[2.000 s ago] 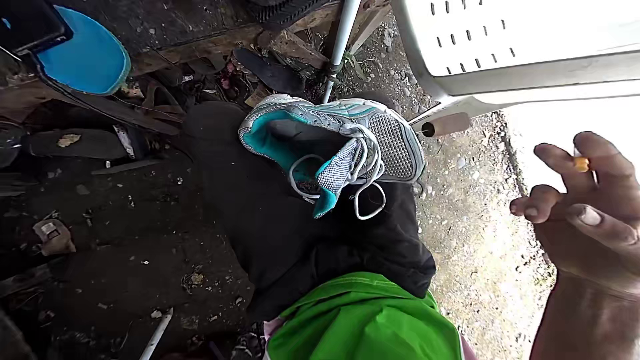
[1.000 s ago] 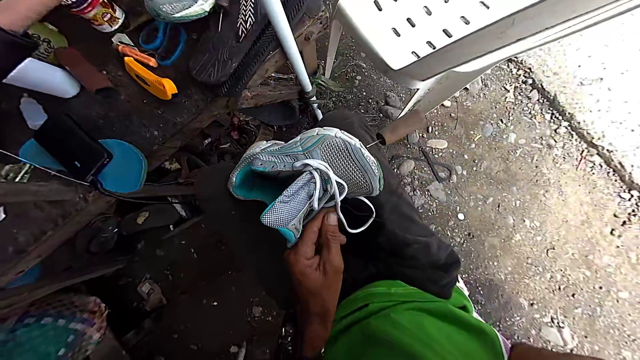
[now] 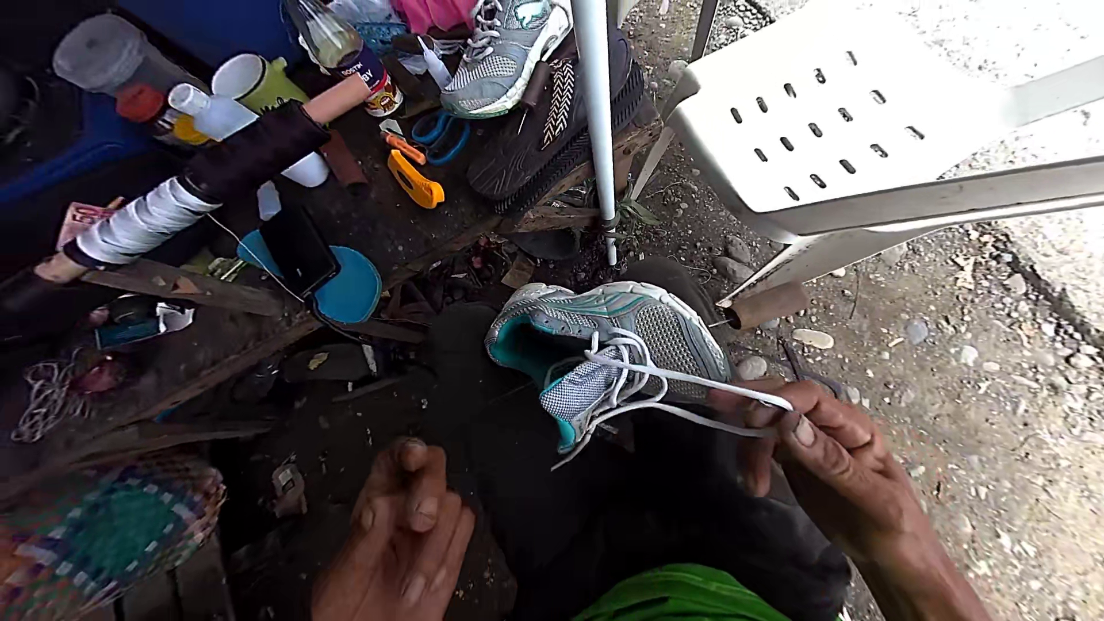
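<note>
A grey and teal running shoe [image 3: 681, 336] rests on its side across dark trouser legs, its opening facing left and its tongue sticking out. My right hand [image 3: 828, 448] pinches the white shoelace [image 3: 707, 379] between thumb and fingers, drawing it out to the right of the shoe. Below and left of the shoe, my left hand [image 3: 405, 526] is raised with curled, parted fingers and nothing in it. An awl-like tool with a brown handle [image 3: 768, 306] points its thin metal tip at the shoe's toe. A matching shoe [image 3: 504, 60] lies on the wooden bench.
A white plastic chair [image 3: 828, 129] stands at the upper right beside a metal pole [image 3: 595, 112]. The bench at left holds a yellow cutter [image 3: 416, 179], blue-handled scissors [image 3: 442, 136], a dark sole [image 3: 552, 129], a phone [image 3: 299, 250] on a blue lid [image 3: 349, 285], and a thread spool [image 3: 147, 220].
My left hand has let go of the shoe's tongue and moved down and left. My right hand has come in from the right and taken hold of the lace. The view has shifted.
</note>
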